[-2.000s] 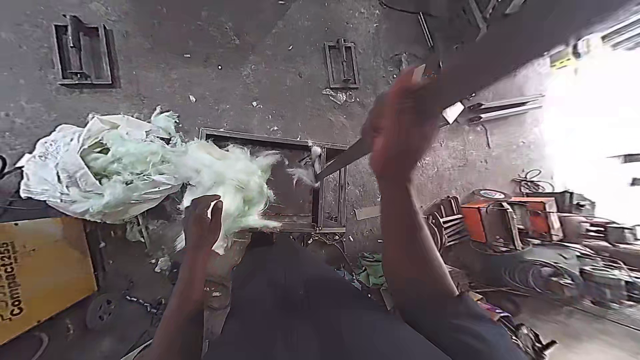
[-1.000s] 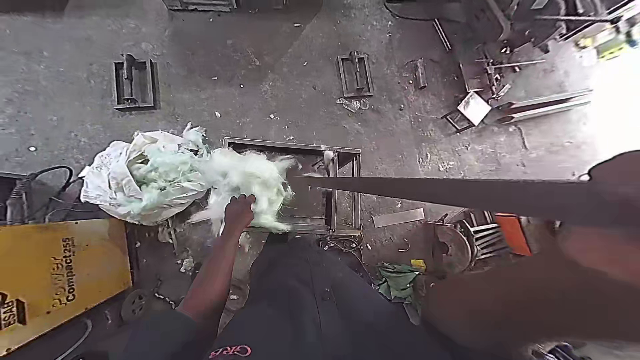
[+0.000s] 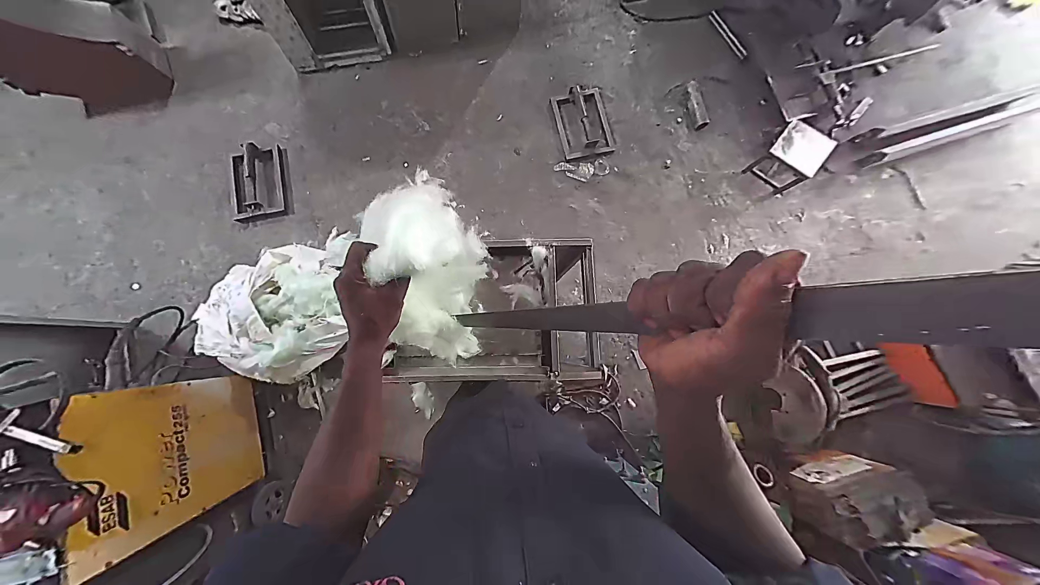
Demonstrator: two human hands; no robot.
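Observation:
My left hand [image 3: 370, 296] grips a big tuft of pale green-white fibre wool [image 3: 426, 252], at the left part of a metal frame table [image 3: 569, 374]. Left of that hand is a white sack [image 3: 223, 329] with more of the same wool in its mouth. My right hand [image 3: 715, 317] is closed around a long dark metal bar or tube [image 3: 910, 309], held nearly level across the view. The bar's far end reaches the wool over the frame; whether it enters the wool cannot be told.
At the lower left stands a yellow ESAB welding machine [image 3: 162, 463] with cables near it. Small metal frames [image 3: 258, 183] lie on the concrete floor ahead. A small square-topped stand [image 3: 803, 149] and long metal profiles [image 3: 967, 126] are at upper right. Clutter and a boxy object [image 3: 861, 496] sit at lower right.
My left hand has lifted the wool up from where it lay on the frame. My right hand, raised high on the bar two seconds ago, now holds it lower and nearly level.

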